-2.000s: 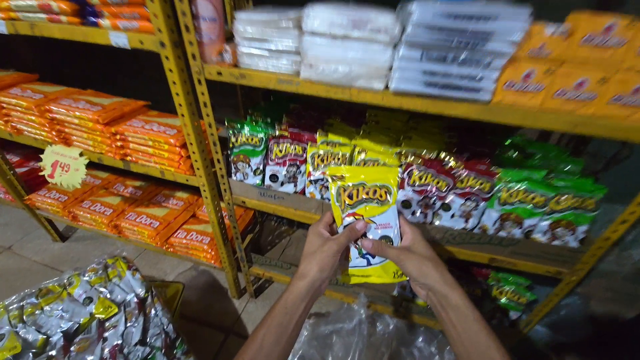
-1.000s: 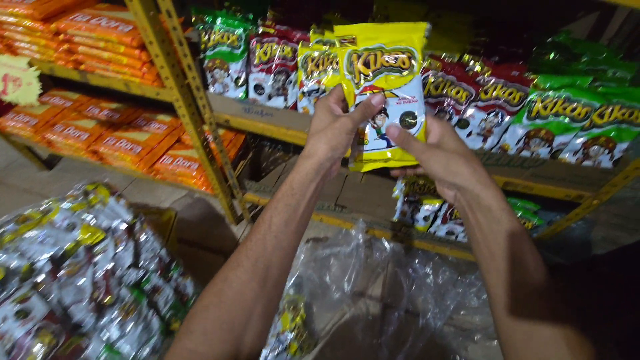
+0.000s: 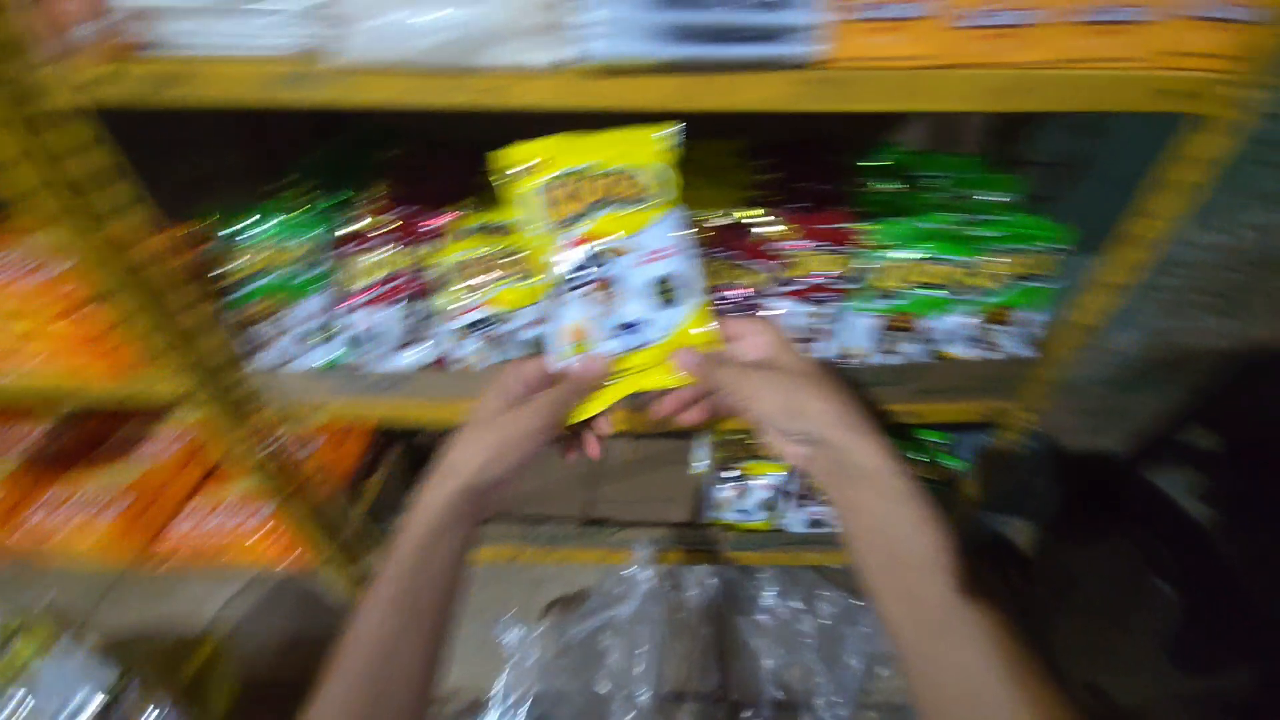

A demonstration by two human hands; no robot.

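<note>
A yellow and white Kikos snack bag (image 3: 625,265) is held up in front of the middle shelf, its top leaning to the left. My left hand (image 3: 525,415) grips its lower left corner, and my right hand (image 3: 750,385) grips the lower right. Behind it on the shelf stand blurred rows of similar bags: green ones (image 3: 285,280) at the left, red ones (image 3: 390,280) beside them, yellow ones (image 3: 490,280), and more green bags (image 3: 960,270) at the right. Motion blur hides the fine detail of the fingers.
Yellow metal shelf beams (image 3: 640,90) cross the view, with white packs (image 3: 450,30) and orange packs (image 3: 1040,35) above. Orange packets (image 3: 240,510) fill the left rack. Below are a cardboard box (image 3: 600,480), more bags (image 3: 750,490), and clear plastic wrap (image 3: 690,640).
The yellow bag was upright with my thumbs on its front; now it tilts left and my hands hold it by its lower edge. The view has shifted and blurred.
</note>
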